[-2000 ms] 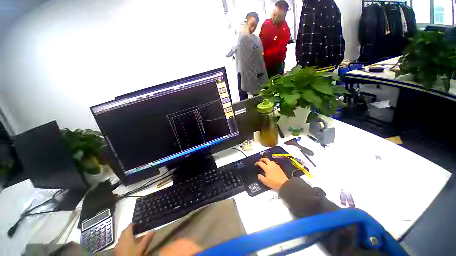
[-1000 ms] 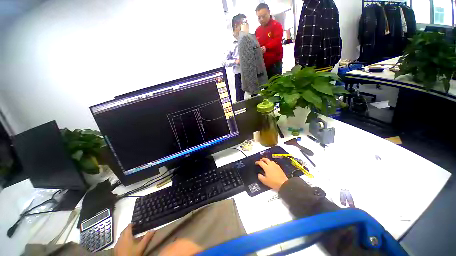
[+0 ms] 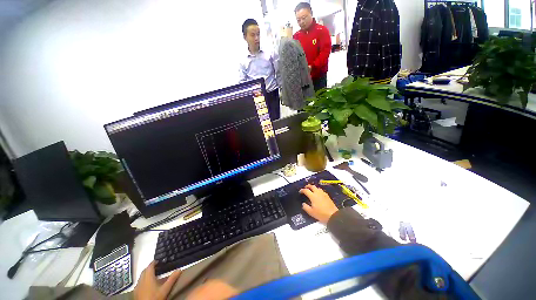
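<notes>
My right hand lies palm down on the dark mouse pad, curved over the mouse, which it almost wholly hides. My left hand is at the bottom edge, partly cut off, fingers apart at the near left corner of the black keyboard, beside the grey-brown cloth. A blurred skin-coloured patch shows on the cloth near it; I cannot tell what it is. The monitor shows thin white dashed outlines on black and a red line near the middle.
A calculator lies left of the keyboard. A yellow tool lies by the mouse pad. A bottle, a plant and a tape dispenser stand behind. A blue frame crosses the lower right. Two people stand behind the monitor.
On the screen, the inner white dashed lines have gone and a red line shows there. Behind the desk, the people and the grey garment have shifted. My hands have not visibly moved.
</notes>
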